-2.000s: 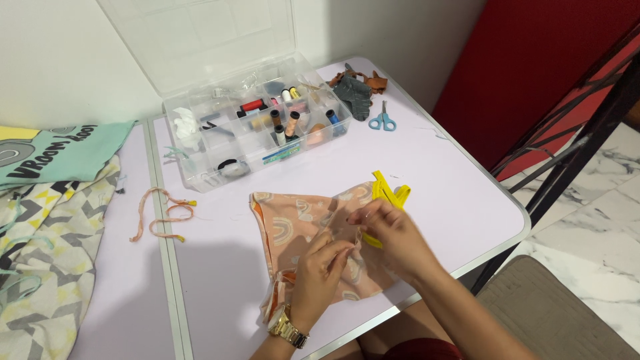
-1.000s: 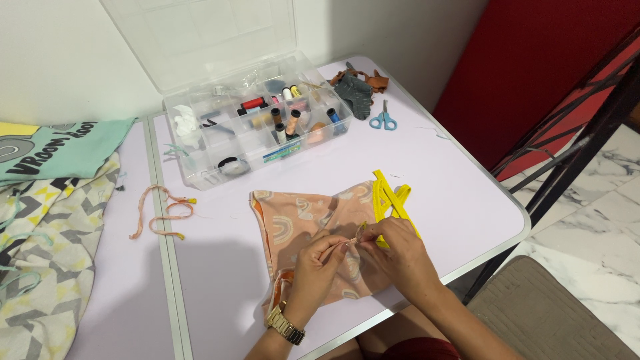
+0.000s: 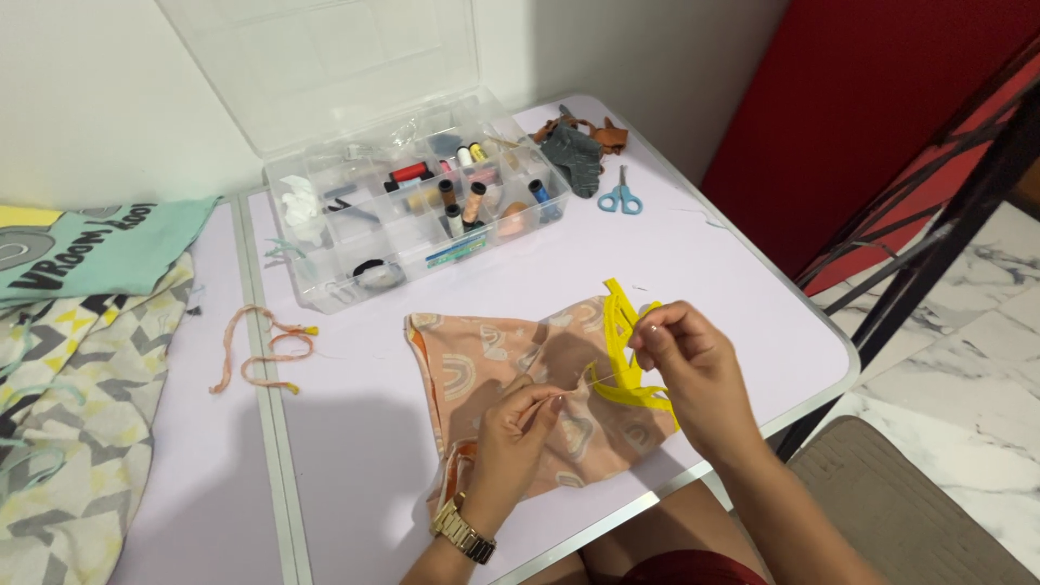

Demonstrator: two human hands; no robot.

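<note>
Peach fabric with a rainbow print point(image 3: 487, 349) lies on the table before me. My left hand point(image 3: 520, 431), with a gold watch at the wrist, pinches a fold of it between thumb and fingers. Up and to the right, my right hand point(image 3: 682, 357) is raised above the cloth with its thumb and fingertips pinched together. A thin thread point(image 3: 613, 377) runs taut from the pinched fold toward those fingertips; a needle cannot be made out. Yellow trim point(image 3: 621, 357) lies at the cloth's right edge, partly behind my right hand.
A clear compartment box point(image 3: 325, 305) with thread spools stands open at the back. Blue-handled scissors point(image 3: 621, 199) and grey fabric scraps point(image 3: 573, 154) lie right of it. Peach cords point(image 3: 276, 357) lie left, across the table's seam. Printed fabrics point(image 3: 81, 390) cover the far left. A stool point(image 3: 886, 504) stands lower right.
My right hand has moved up and to the right, away from my left hand, and thread now stretches between them. My left hand still pinches the cloth.
</note>
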